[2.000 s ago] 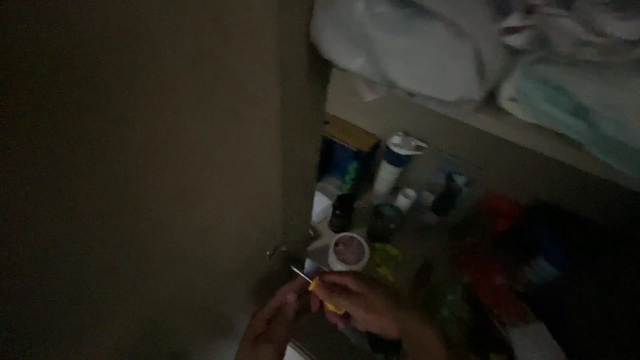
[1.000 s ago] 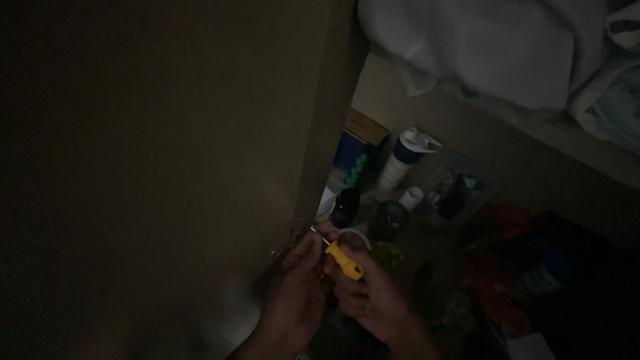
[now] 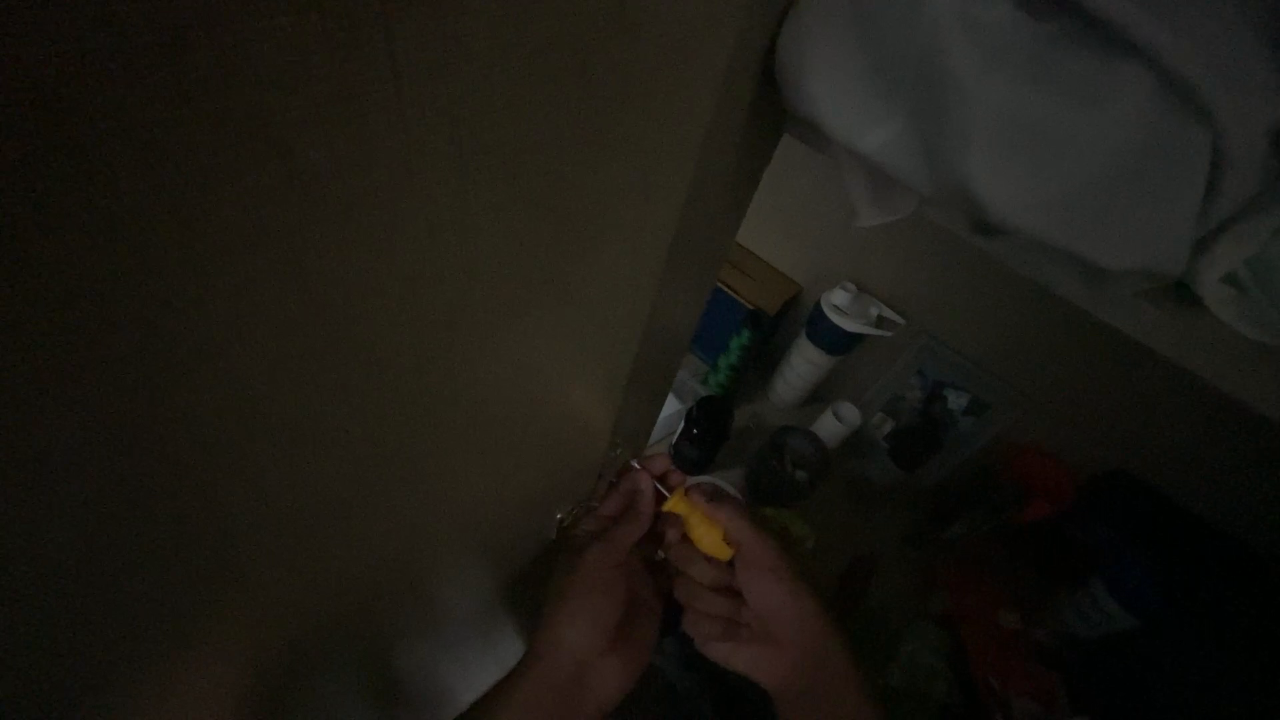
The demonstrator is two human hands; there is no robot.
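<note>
The scene is dim. My right hand (image 3: pixel 740 600) grips the yellow handle of a small screwdriver (image 3: pixel 704 526), its thin metal shaft pointing up and left. Beside it, my left hand (image 3: pixel 610 560) has its thumb and fingertips at the shaft near the tip; whether it holds some small part there is too dark to tell. Small shiny metal fittings (image 3: pixel 572 516) show at the panel's edge, just left of my left fingers. The large flat door or panel (image 3: pixel 400 300) fills the left side.
Behind my hands stand a white and blue bottle (image 3: pixel 818 345), a black container (image 3: pixel 703 434), a dark round jar (image 3: pixel 788 464) and a small white cylinder (image 3: pixel 836 423). A clear box (image 3: pixel 930 405) lies farther right. White plastic bags (image 3: pixel 1000 130) rest on the shelf above.
The screwdriver's handle now slants more steeply than two seconds ago, and both hands have come closer together around its shaft. The view has shifted somewhat.
</note>
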